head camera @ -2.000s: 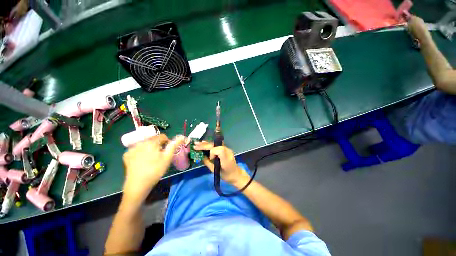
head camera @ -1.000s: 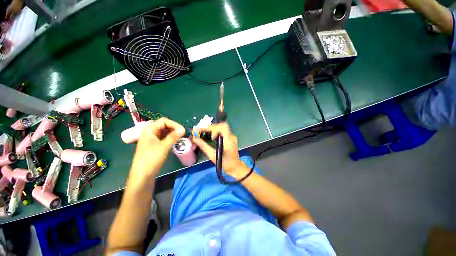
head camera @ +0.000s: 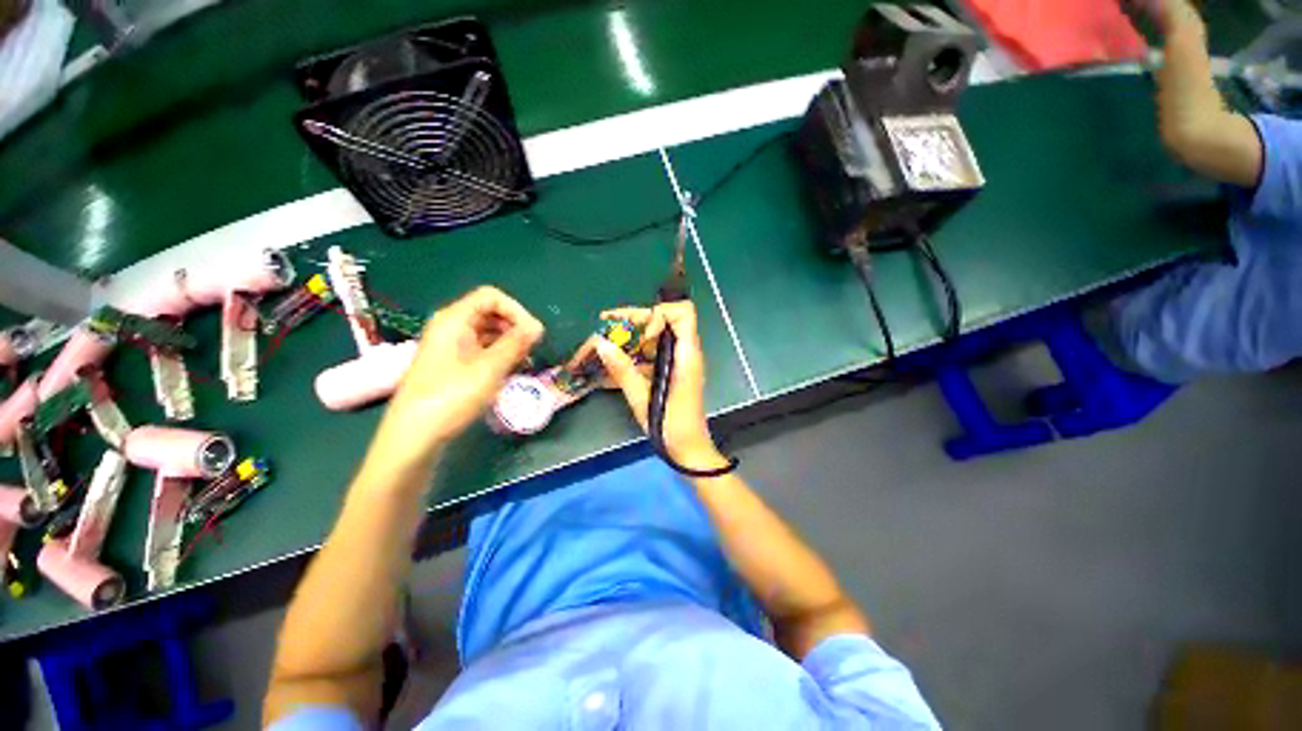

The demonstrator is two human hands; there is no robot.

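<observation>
My right hand (head camera: 660,374) holds the black soldering iron (head camera: 665,350), its metal tip pointing up and away, and also has its fingertips on a small circuit board with a yellow component (head camera: 620,333). A pink hair dryer body (head camera: 526,404) lies near the bench's front edge between my hands, its round end up, beside the board. My left hand (head camera: 464,364) is raised just left of it, thumb and index finger pinched together; whether a thin strand is between them is too small to tell. Another pink body (head camera: 367,376) lies left, partly behind my left hand.
Several pink units (head camera: 180,451) with wires and boards lie on the left. The fume fan (head camera: 429,150) stands behind, its cord on the bench. The soldering station (head camera: 892,157) stands right of centre. Another person's arm (head camera: 1207,122) and a red sheet (head camera: 1064,32) are far right. A blue stool (head camera: 1000,386) stands below.
The right hand with the iron has moved slightly right, and the yellow component now shows at its fingertips. The left hand stays pinched beside the pink body. The other person's arm has shifted.
</observation>
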